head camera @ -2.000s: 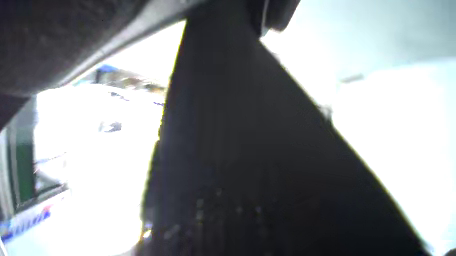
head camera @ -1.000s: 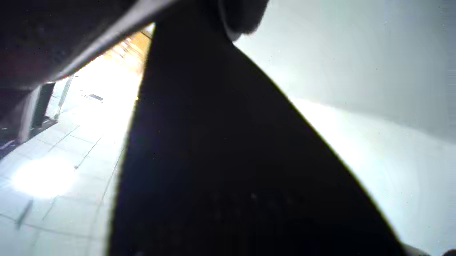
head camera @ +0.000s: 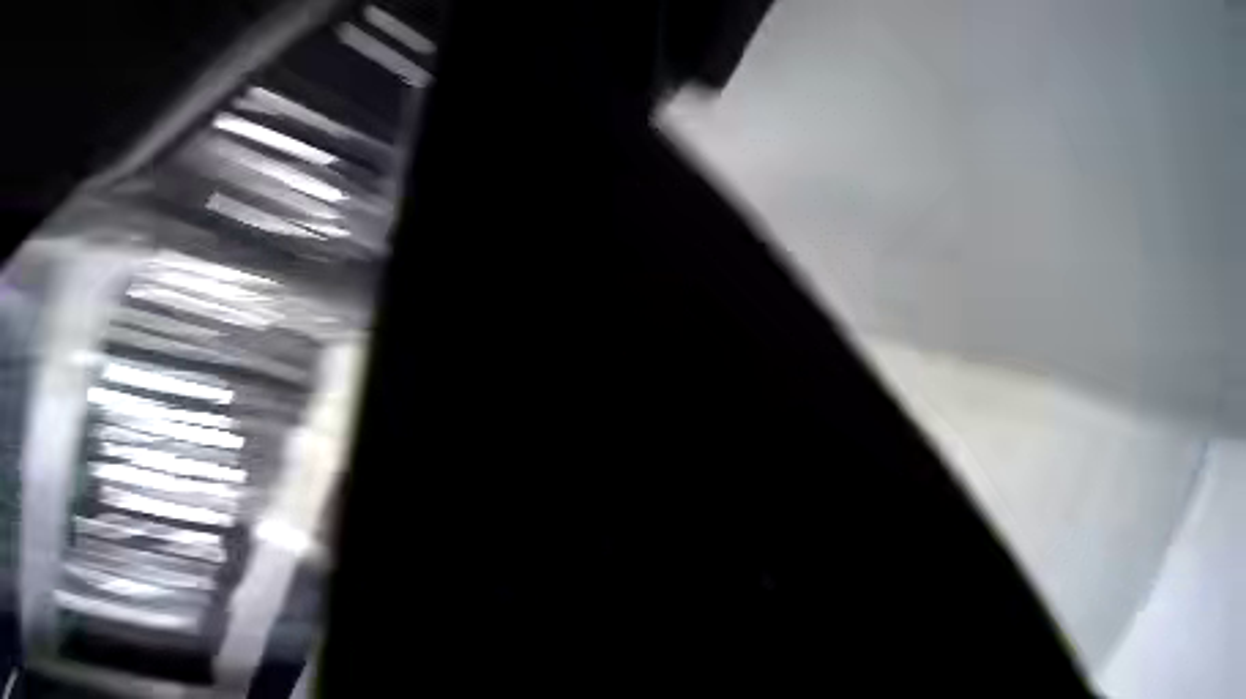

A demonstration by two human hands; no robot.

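Observation:
No hand shows in the view, neither my left hand nor my right hand. A wide black strap (head camera: 588,410) fills the centre from top to bottom and hides what lies behind it. Left of the strap, a blurred stack of dark items with bright white bands (head camera: 171,451) stands between pale upright bars. More dark items with bright streaks (head camera: 280,157) show above it. What they are is too blurred to tell.
A pale upright bar (head camera: 58,451) stands at the far left, and a second pale bar (head camera: 267,601) slants beside the strap. A dark rounded shape (head camera: 96,82) covers the upper left corner. A smooth pale grey surface (head camera: 1011,205) fills the right side.
The view has swung from a bright tiled floor at the left to the dark stack with white bands. The picture is darker, and the right side has turned from overexposed white to pale grey.

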